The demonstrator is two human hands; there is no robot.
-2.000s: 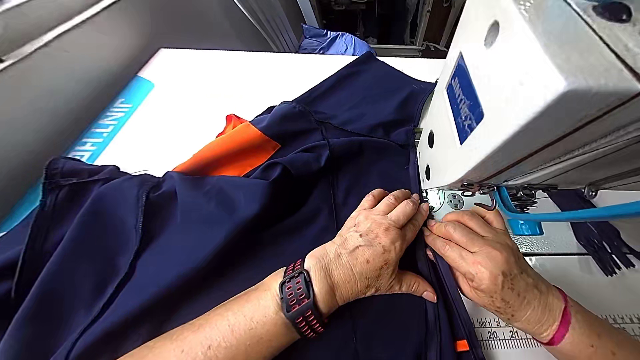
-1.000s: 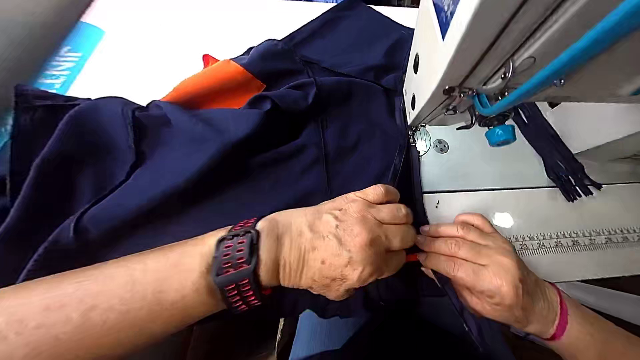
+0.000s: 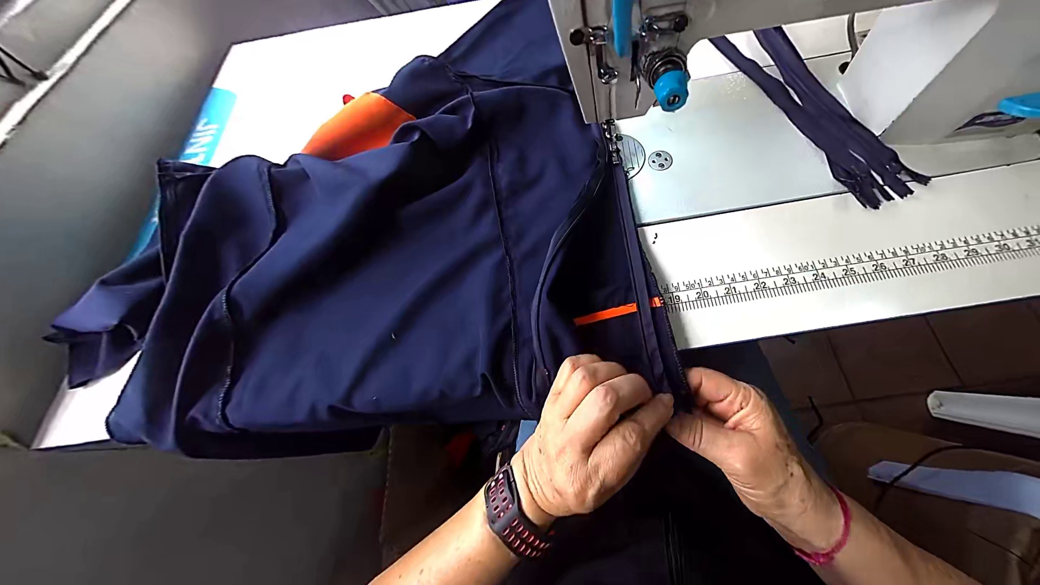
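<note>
A navy fabric garment (image 3: 390,268) with an orange panel (image 3: 361,126) lies over the sewing table. Its right edge, carrying a long navy zipper tape (image 3: 638,276), runs up under the presser foot (image 3: 611,142) of a white sewing machine (image 3: 593,65). Near the lower end of that edge, my left hand (image 3: 597,431) pinches the tape and cloth between thumb and fingers. Close beside it on the right, my right hand (image 3: 739,439) grips the same edge, fingertips nearly touching the left ones. A thin orange strip (image 3: 609,314) crosses the fabric above both hands.
Several navy zippers (image 3: 845,130) lie on the machine bed at the upper right. A printed ruler scale (image 3: 845,272) runs along the table's front edge. A blue knob (image 3: 671,89) sits on the machine head. Pale strips (image 3: 959,483) are at the lower right, over the tiled floor.
Both hands have moved down the garment's edge, away from the presser foot beside which they were two seconds ago. More of the zipper tape and the orange strip shows. The view has shifted.
</note>
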